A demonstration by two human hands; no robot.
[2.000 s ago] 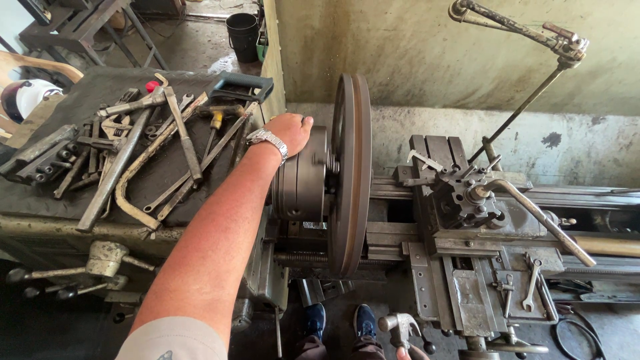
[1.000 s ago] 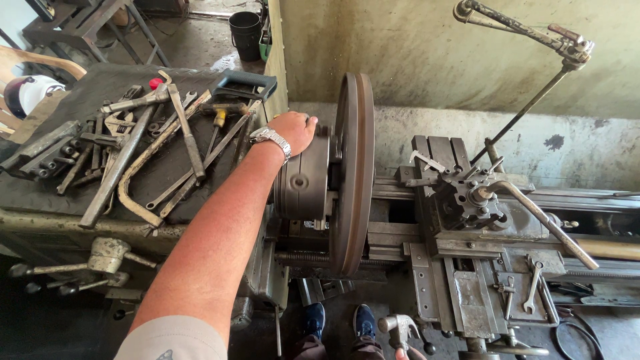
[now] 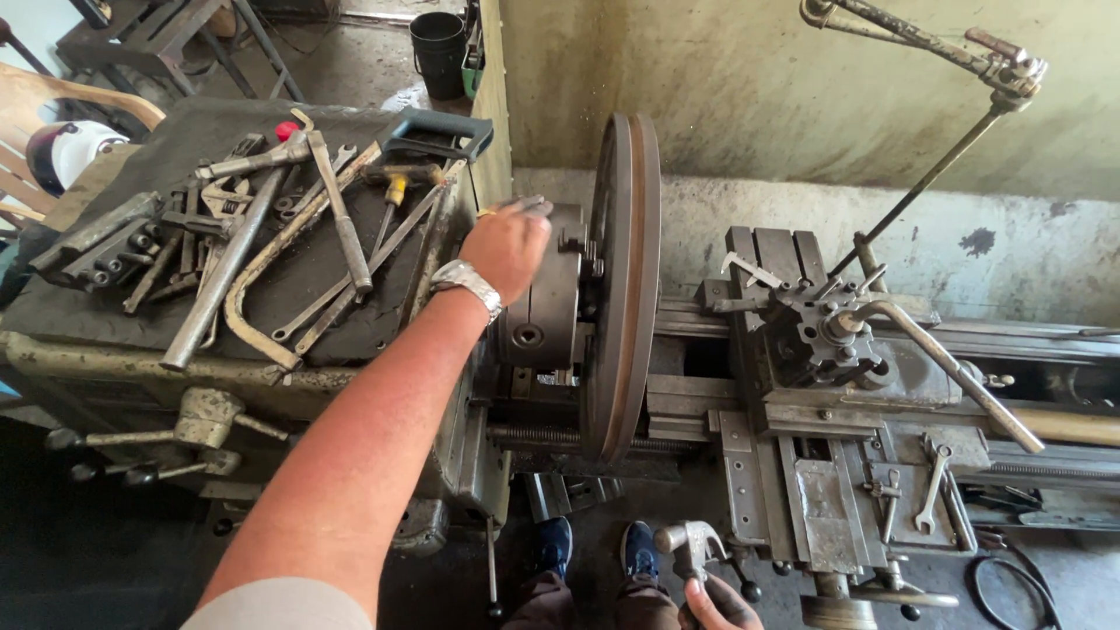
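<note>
My left hand (image 3: pixel 510 248), with a metal watch on its wrist, lies over the top of the steel lathe chuck (image 3: pixel 544 302). Its fingers are curled and slightly blurred; whether they grip anything is unclear. A large grooved metal wheel (image 3: pixel 623 289) stands upright in the chuck's jaws. Low in the view, my right hand (image 3: pixel 719 605) is closed around the handle of a claw hammer (image 3: pixel 691 544), its head up. Right of the wheel sits the tool post (image 3: pixel 827 337) on the carriage, with a caliper (image 3: pixel 751 269) beside it.
On the headstock top (image 3: pixel 289 337) lie a hacksaw (image 3: pixel 437 131), wrenches, a screwdriver (image 3: pixel 394 197) and several other tools. A jointed metal arm (image 3: pixel 927 175) rises behind the carriage. An open-end wrench (image 3: pixel 933 490) rests on the carriage's right side. Control levers (image 3: pixel 131 437) project from the headstock front.
The chuck has turned: its face shows different holes and slots in each frame. My left hand stays at the chuck's top, shifted slightly. My right hand keeps the hammer low in view.
</note>
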